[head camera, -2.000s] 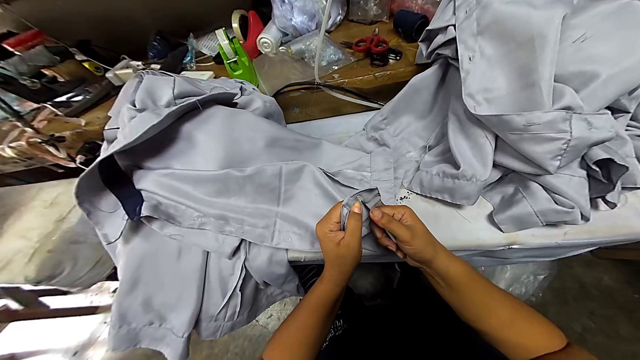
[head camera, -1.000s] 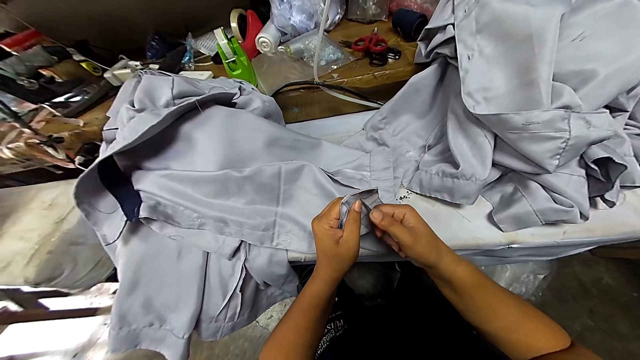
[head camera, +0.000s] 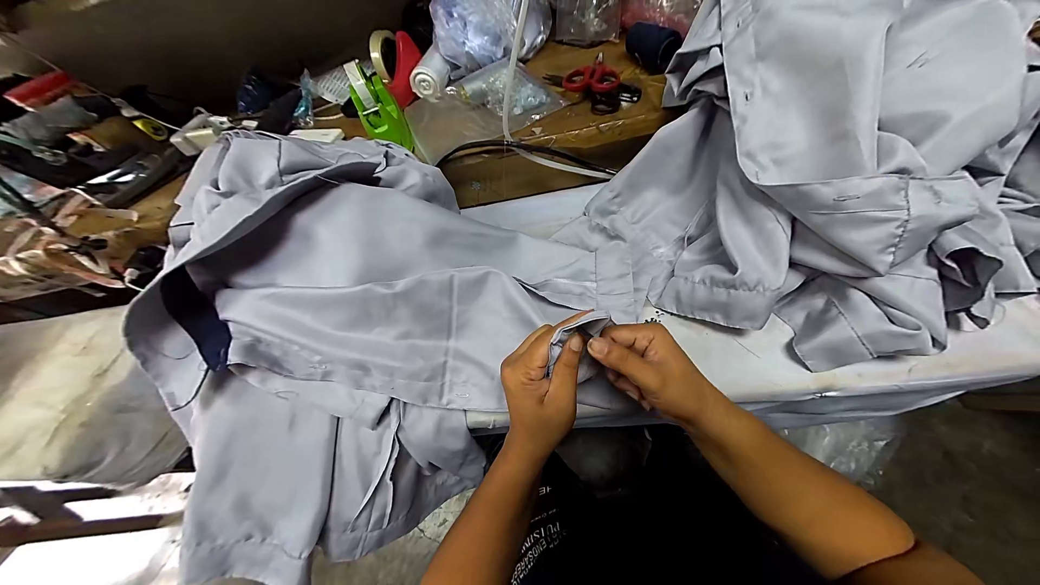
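A grey shirt (head camera: 390, 244) lies across the padded table, its collar end to the left with a dark blue patch inside, one part hanging over the front edge. My left hand (head camera: 540, 382) pinches a folded edge of the grey cloth between thumb and fingers. Close beside it, my right hand (head camera: 650, 370) grips the same edge with thumb and forefinger; whether it holds anything small is hidden. More grey garments (head camera: 845, 162) with buttonholes are heaped at the right, their cuffs near my hands.
On the wooden shelf (head camera: 569, 130) behind stand red-handled scissors (head camera: 591, 78), a green tape dispenser (head camera: 378, 106), plastic bags (head camera: 508, 93) and a dark thread spool (head camera: 652, 46). Black and white cables run along its edge. Clutter (head camera: 89, 154) fills the back left. The white-covered table (head camera: 731, 366) ends just before my body.
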